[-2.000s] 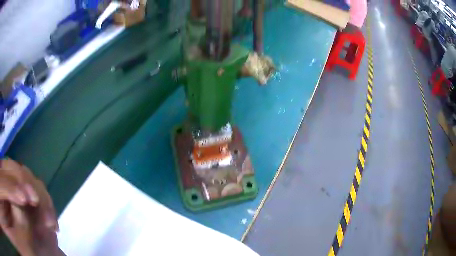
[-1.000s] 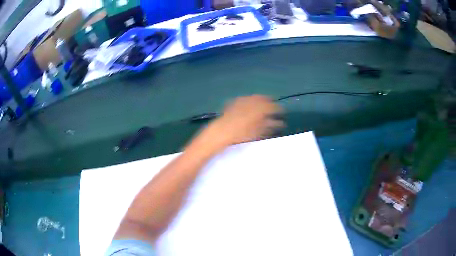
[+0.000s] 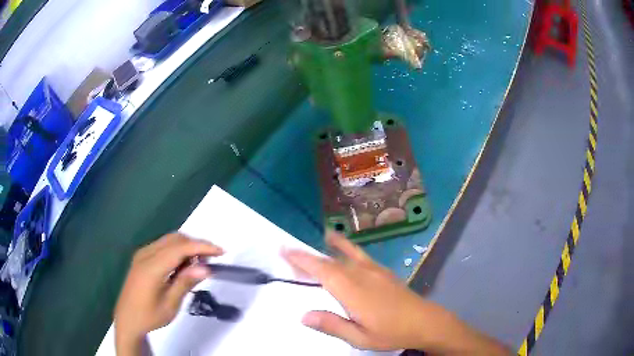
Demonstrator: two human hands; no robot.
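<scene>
My left hand (image 3: 161, 288) grips a black cable end (image 3: 240, 274), a thick dark stub, over the white sheet (image 3: 271, 327). A thin black cable (image 3: 295, 282) runs from the stub to my right hand (image 3: 375, 299), where the fingers hide it. My right hand is over the sheet's right part, thumb and fingers apart; no grip on the cable shows. A small black coiled bundle (image 3: 208, 306) hangs or lies below the stub. The green hand press (image 3: 344, 83) stands beyond my hands, with a silver and orange fixture (image 3: 363, 164) on its base plate (image 3: 379, 207).
Another stretch of thin cable (image 3: 278, 188) runs from the dark green belt (image 3: 174, 146) towards my right hand. A black bundle (image 3: 236, 68) lies on the belt. Blue trays (image 3: 59, 182) stand at the far left. A wrapped lump (image 3: 405, 45) is right of the press. A red stool (image 3: 556, 31) stands in the aisle.
The view has swung back right to the press. The hand that reached over the belt is no longer there; both hands are now over the sheet, the left gripping a cable end.
</scene>
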